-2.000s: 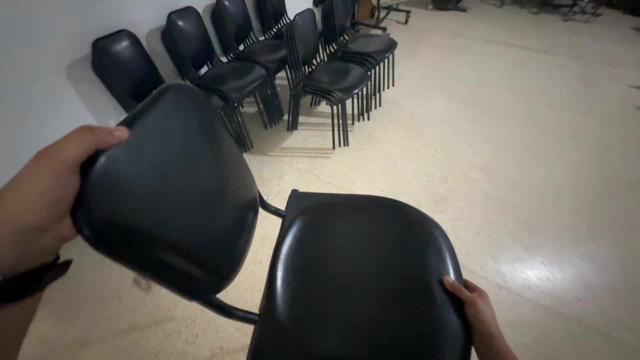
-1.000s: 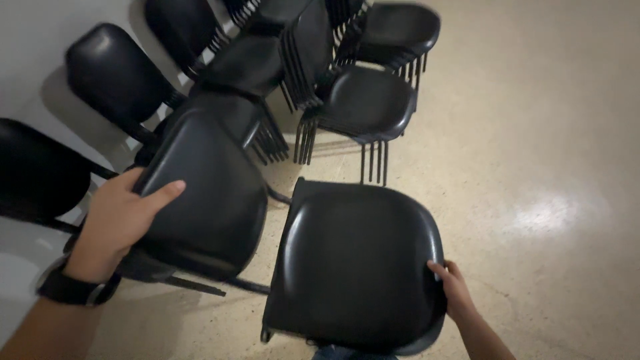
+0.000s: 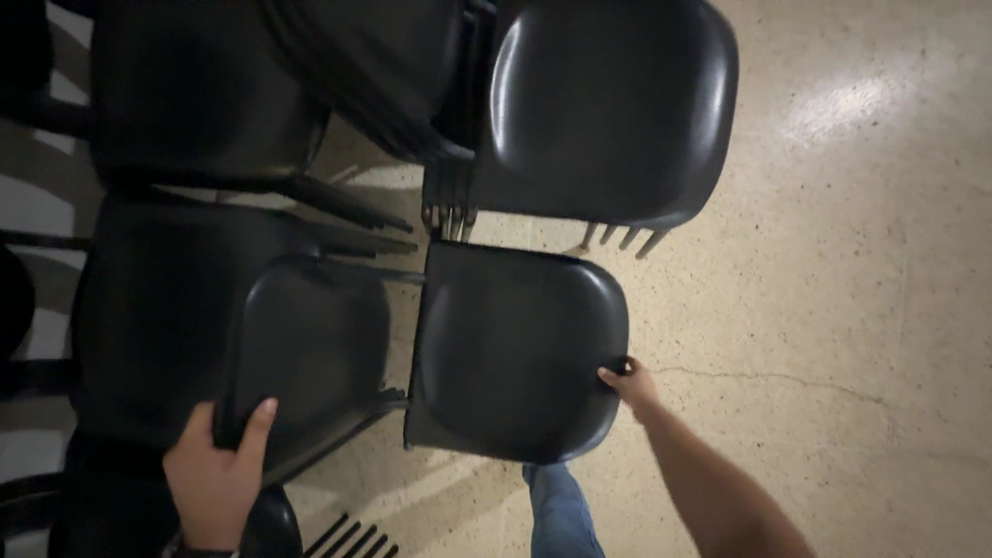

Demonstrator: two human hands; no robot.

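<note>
A black padded chair lies below me, its seat [image 3: 519, 353] to the right and its backrest [image 3: 318, 341] to the left, joined by dark metal tubes. My left hand [image 3: 221, 465] grips the lower left edge of the backrest, thumb on its front face. My right hand [image 3: 629, 384] holds the front edge of the seat, with the thumb on top and the fingers hidden beneath. The chair's legs are hidden under the seat, so I cannot tell whether they touch the floor.
Stacked black chairs [image 3: 604, 108] stand just beyond the held chair. More black chairs [image 3: 201, 93] line the left side, some partly behind its backrest. Legs of another stack [image 3: 353, 539] show at the bottom. Speckled floor [image 3: 814, 310] extends right. My jeans-clad leg [image 3: 559, 511] is below the seat.
The held chair has come in among the stacked chairs, its backrest now over a seat at the left. Both hands still hold it. The view has tilted steeply downward.
</note>
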